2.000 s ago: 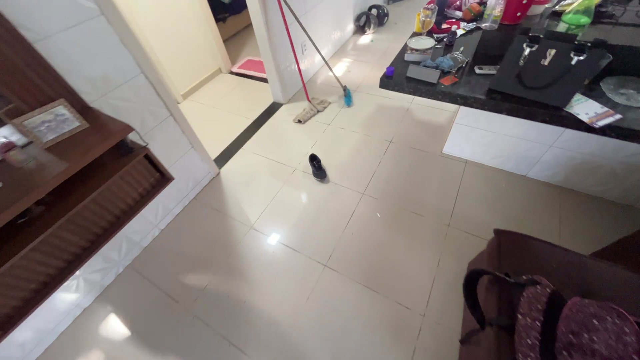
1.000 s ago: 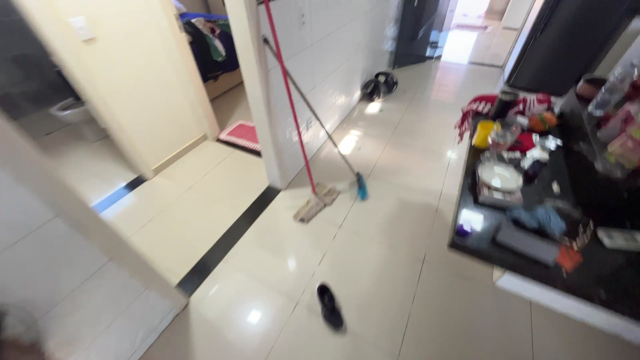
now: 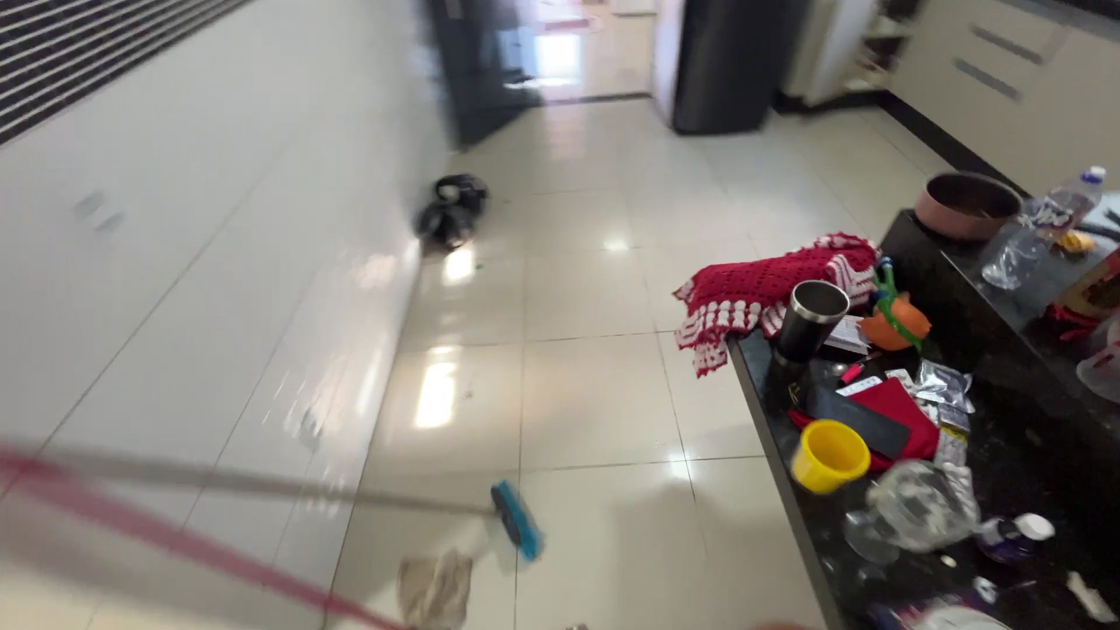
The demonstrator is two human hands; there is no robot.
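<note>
Neither of my hands shows clearly; only a small blurred skin-toned patch touches the bottom edge of the head view. At the lower left, a mop's pink handle (image 3: 201, 551) slants down to a beige cloth (image 3: 435, 588) on the floor. Behind it, a broom with a blue head (image 3: 516, 520) rests on the tiles, its dark handle running left towards the wall. On the black stone counter (image 3: 1032, 455) at the right are a yellow cup (image 3: 829, 456), a black tumbler (image 3: 812, 320), a red and white crocheted cloth (image 3: 761, 284) hanging over the edge, and a clear glass vessel (image 3: 923, 505).
A white tiled wall (image 3: 201, 289) runs along the left. Round black objects (image 3: 451, 212) lie at its foot, farther ahead. A dark refrigerator (image 3: 726, 66) and drawers (image 3: 989, 79) stand at the back. A pink pot (image 3: 969, 206) and plastic bottle (image 3: 1041, 229) are on the counter.
The view has moved forward past the doorway, closer to the mop, broom and counter. The black shoe seen on the floor earlier is out of view.
</note>
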